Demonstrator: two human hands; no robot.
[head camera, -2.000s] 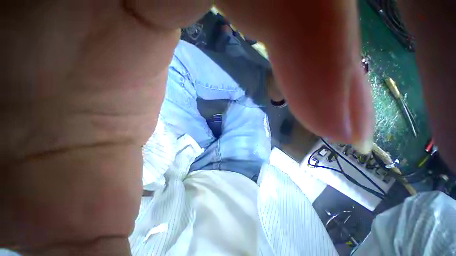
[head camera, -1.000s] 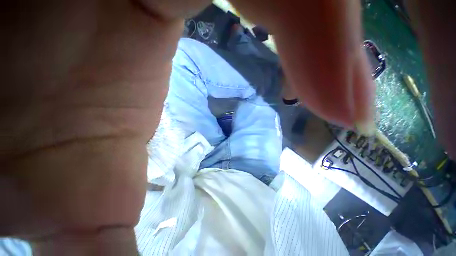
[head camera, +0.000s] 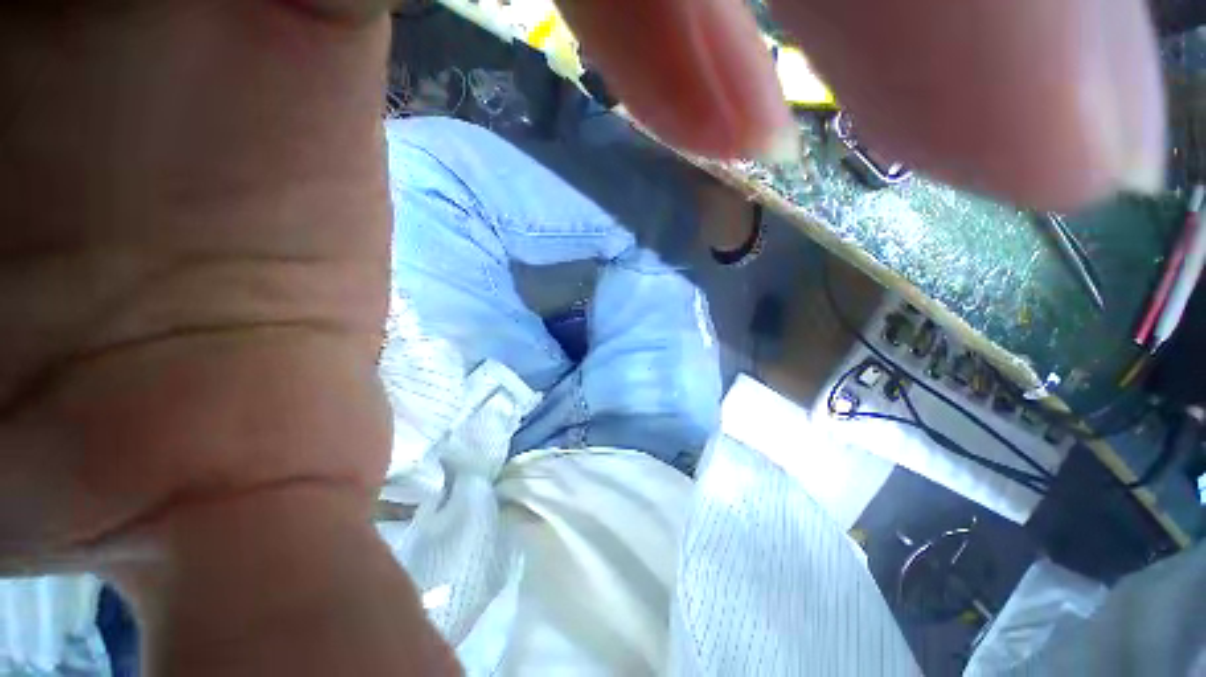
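My left hand (head camera: 199, 304) is very close to the camera and covers the left side and much of the top. Its palm side faces the camera and is blurred. Its visible fingers are bent and apart, with nothing seen in them. My right hand is not in view. On the green mat (head camera: 965, 251), close to the fingertips, lies a rounded metal rim (head camera: 866, 165), possibly a watch case, partly hidden. A slim metal tool (head camera: 1074, 262) lies on the mat, its upper end hidden by a finger.
Red and white pens (head camera: 1170, 284) lie at the right. The bench edge (head camera: 913, 291) runs diagonally. Below it are a white panel (head camera: 985, 456) with black cables, and loose wires. My jeans (head camera: 635, 331) and striped white shirt (head camera: 767, 556) fill the middle. Yellow items (head camera: 804, 77) show at the top.
The fingertips have moved up in the picture and show more of the green mat. The bench edge, metal rim and pens have come into clearer view.
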